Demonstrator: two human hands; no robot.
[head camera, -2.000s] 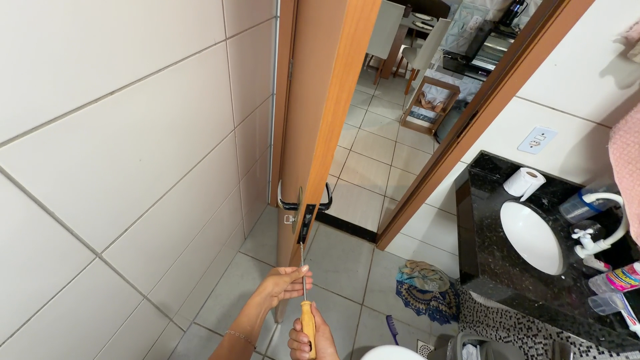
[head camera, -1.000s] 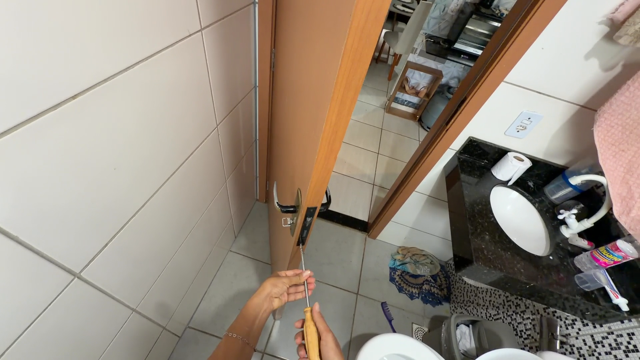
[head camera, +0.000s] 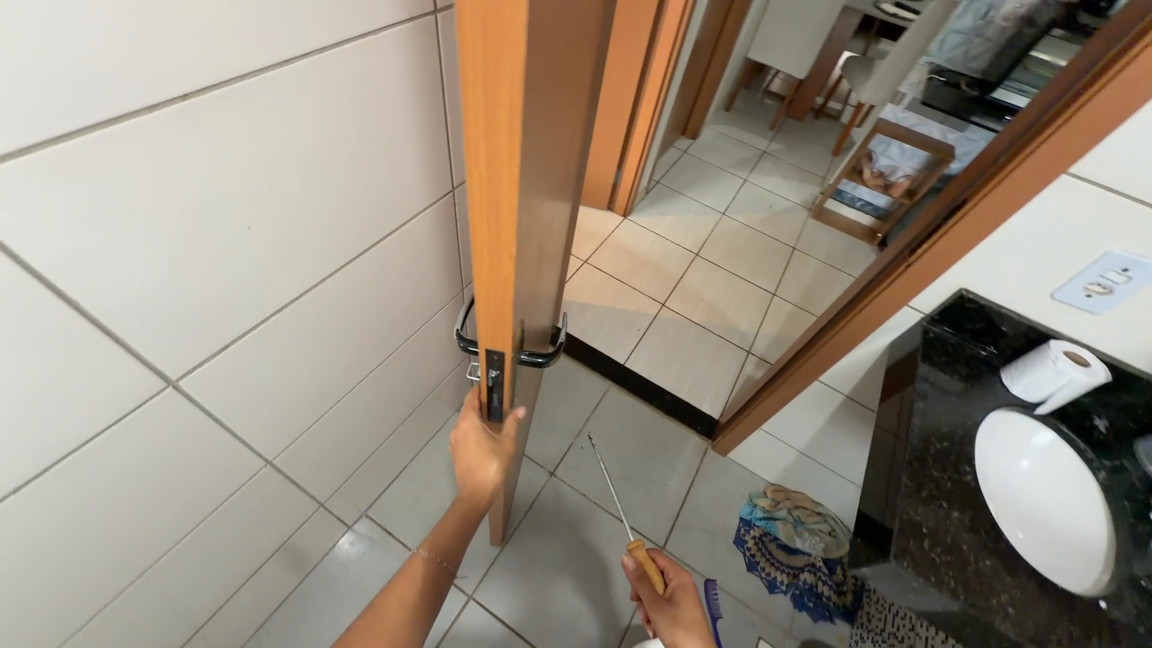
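The wooden door (head camera: 490, 225) stands ajar, its edge facing me. My left hand (head camera: 481, 445) grips that edge just below the dark lock plate (head camera: 494, 385), thumb on the right face and fingers on the left. Black lever handles (head camera: 543, 356) project from both faces beside the lock. In my right hand (head camera: 668, 594), lower centre, is a screwdriver (head camera: 646, 567) with a yellowish handle; its long metal shaft points up and left, and its tip touches nothing, right of the door.
Right of the doorway is a black stone counter (head camera: 954, 504) with a white basin (head camera: 1044, 504) and a toilet paper roll (head camera: 1055, 371). A crumpled patterned cloth (head camera: 796, 549) and a purple comb (head camera: 713, 607) lie low at right. A tiled wall (head camera: 225, 225) runs along the left.
My left hand has left the screwdriver shaft and now holds the door edge. The screwdriver, in my right hand, has moved away from the lock to the right. The door has swung, showing its other face.
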